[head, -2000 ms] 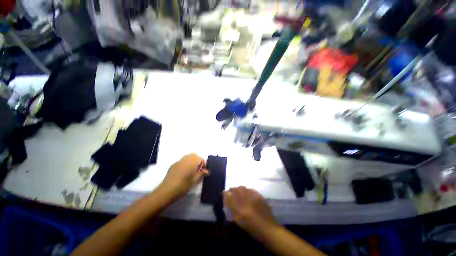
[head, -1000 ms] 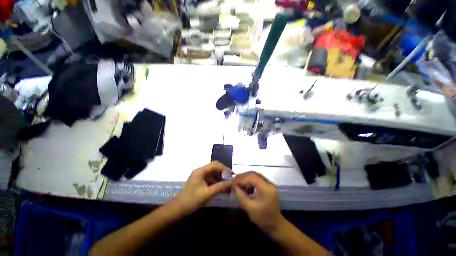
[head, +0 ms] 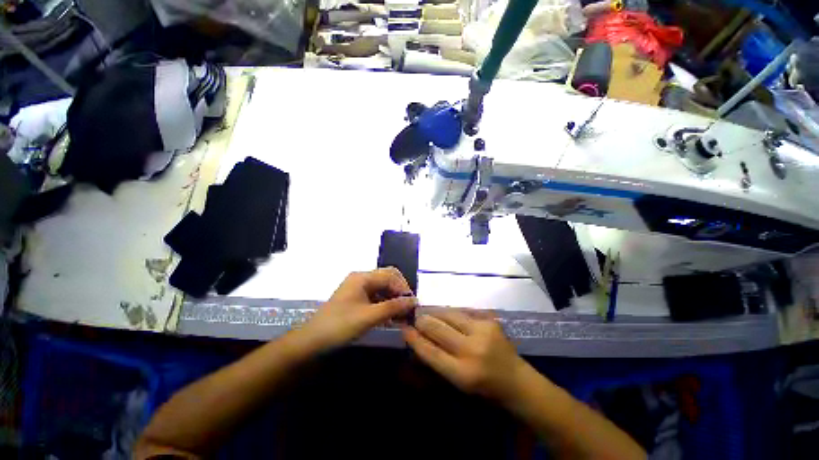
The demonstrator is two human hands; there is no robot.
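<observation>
A black fabric panel lies upright on the white table at the front edge, left of the needle area. My left hand pinches its lower end between thumb and fingers. My right hand is at the same end, its fingers touching or nearly touching the left fingertips; the fingers hide what it holds. The white sewing machine stands behind and to the right. A fanned pile of black panels lies to the left. Black strips lie right of the needle area.
A blue round part sits at the machine head's left end. Thin yellowish and blue tools lie right of the strips. A dark rectangular item is far right. A grey measuring strip runs along the front edge. A black and white bundle lies far left.
Both hands have come together at the panel's lower end, where they were apart on either side two seconds ago. The right hand is now flatter and slightly lower than one second ago. The view has shifted.
</observation>
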